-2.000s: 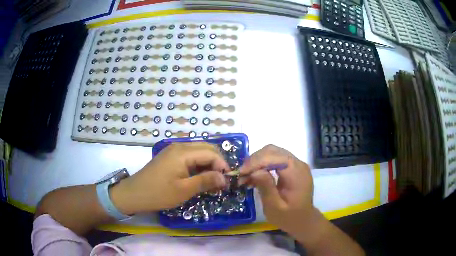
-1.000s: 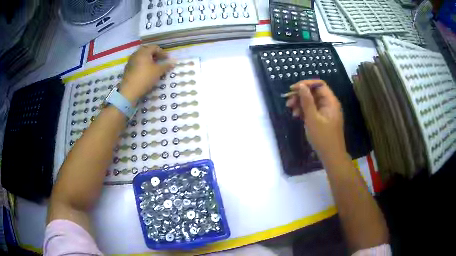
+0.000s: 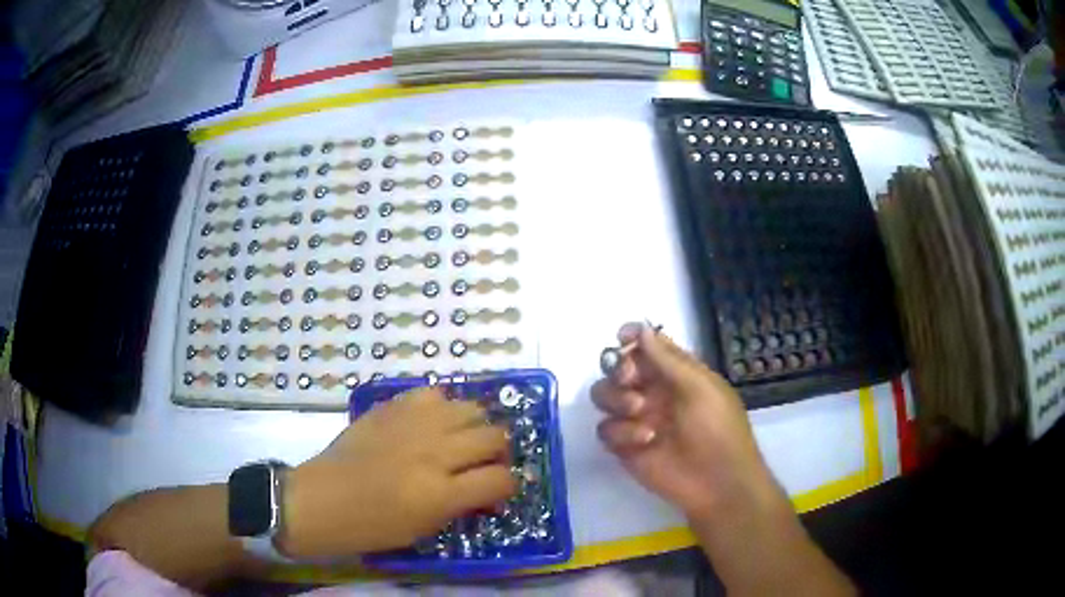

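Note:
My left hand (image 3: pixel 409 466) is over the blue bin (image 3: pixel 561 466), fingertips down among the loose silver metal cups (image 3: pixel 509 399); whether it grips one is hidden. My right hand (image 3: pixel 666 408) is just right of the bin, above the table, holding a thin stick (image 3: pixel 632 345) between thumb and forefinger. A silver round part (image 3: pixel 610 359) shows at the stick's left end. The white board (image 3: pixel 350 245) lies behind the bin, with rows of tan dumbbell-shaped cutouts holding dark-rimmed rings; the right ends of the rightmost column hold no rings.
A black tray (image 3: pixel 771 268) with small silver inserts in its far rows lies at right. Another black tray (image 3: pixel 99 280) is at far left. Stacked boards (image 3: pixel 958 292) stand at the right edge, others (image 3: pixel 531 53) behind. A calculator (image 3: pixel 754 53) is top right, a white device (image 3: pixel 280 21) top left.
My left hand has moved from the white board's far side back to the blue bin. My right hand, with the stick, has moved from over the right black tray toward the bin.

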